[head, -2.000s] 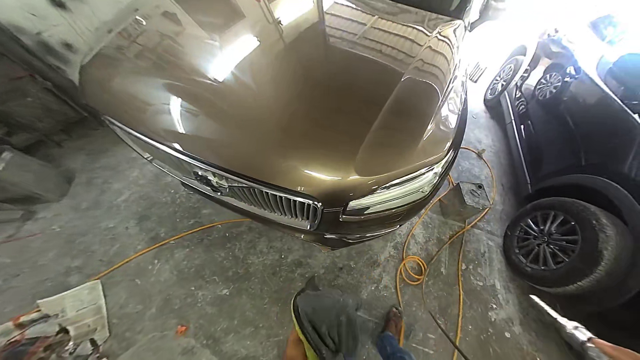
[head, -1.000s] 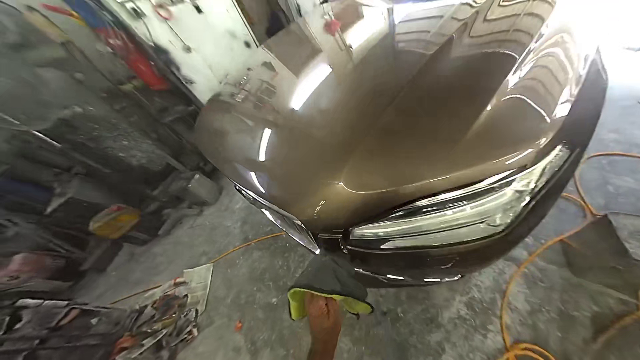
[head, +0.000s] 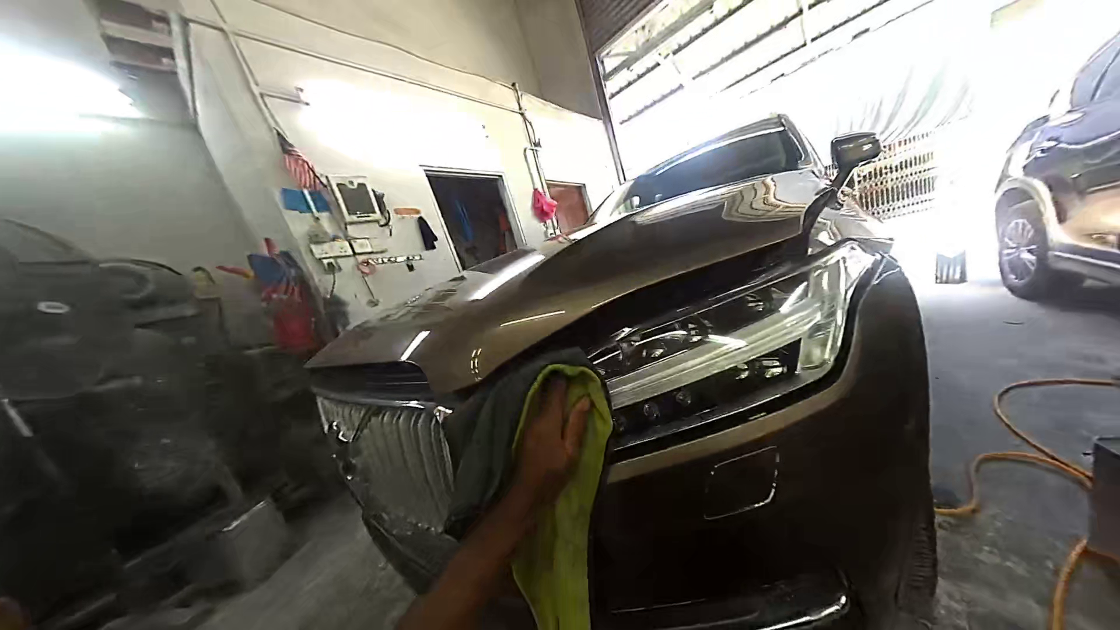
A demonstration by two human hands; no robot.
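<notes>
My left hand (head: 549,433) grips a microfiber cloth (head: 567,525), dark grey on one side and yellow-green on the other. The cloth lies against the front corner of a brown car, between the vertical-slat grille (head: 398,451) and the headlight (head: 726,350). Part of the cloth hangs down in front of the bumper (head: 840,455) and hides some of the bodywork. Above the headlight, a dark gap shows under the edge of the hood (head: 560,289). My right hand is not in view.
An orange hose (head: 1006,459) loops over the floor at the right, near a dark box (head: 1104,499). Another car (head: 1063,175) stands farther back right. Blurred dark equipment (head: 87,420) fills the left side. Wall-mounted items (head: 354,206) and a doorway (head: 472,219) are behind.
The view has tilted up and come closer to the car's front. The cloth, low in front of the car two seconds ago, is now against its corner. My right hand with an air blow gun has left view.
</notes>
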